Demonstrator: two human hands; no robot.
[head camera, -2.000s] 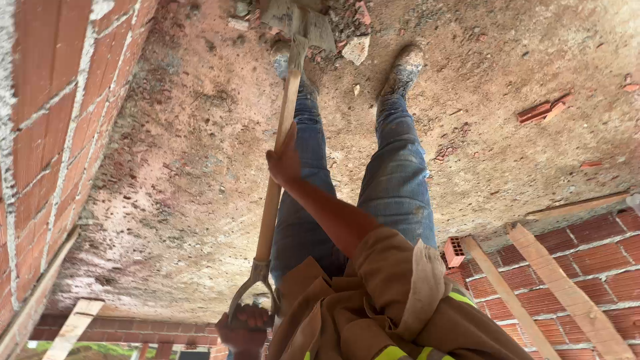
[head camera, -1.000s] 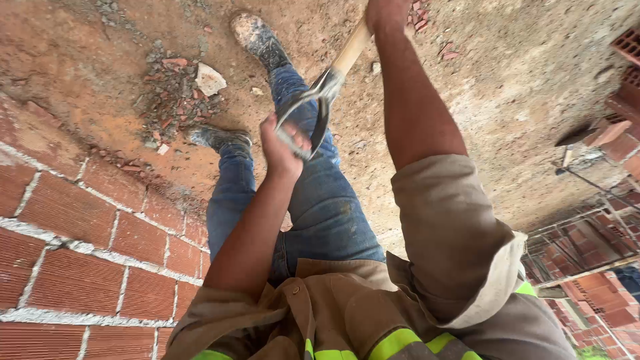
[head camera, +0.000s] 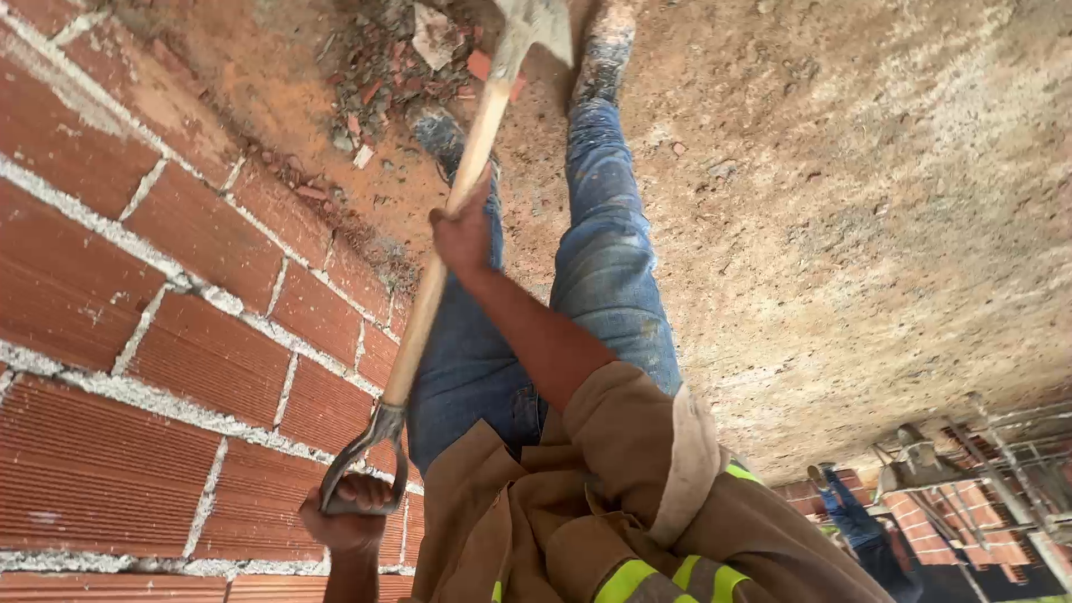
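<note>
A shovel with a wooden shaft (head camera: 420, 322) slants from the lower left to the top, in front of my left leg. My left hand (head camera: 352, 507) is closed on the grip of its metal D-shaped handle (head camera: 391, 425), close to the brick wall. Farther up, my right hand (head camera: 465, 226) wraps the middle of the shaft. The shovel's blade (head camera: 540, 25) is near the ground between rubble and my right boot, partly cut off by the top edge.
Broken brick and mortar rubble (head camera: 394, 75) lies by my left boot (head camera: 440, 134). A hollow-brick wall (head camera: 193, 335) rises at left. Another person (head camera: 863, 519) stands at far lower right, near a wheelbarrow (head camera: 917, 465) and poles.
A second ago the shovel slanted to the upper right; now its handle is at lower left and the blade at the top. Both hands have stayed on it. The view has swung strongly.
</note>
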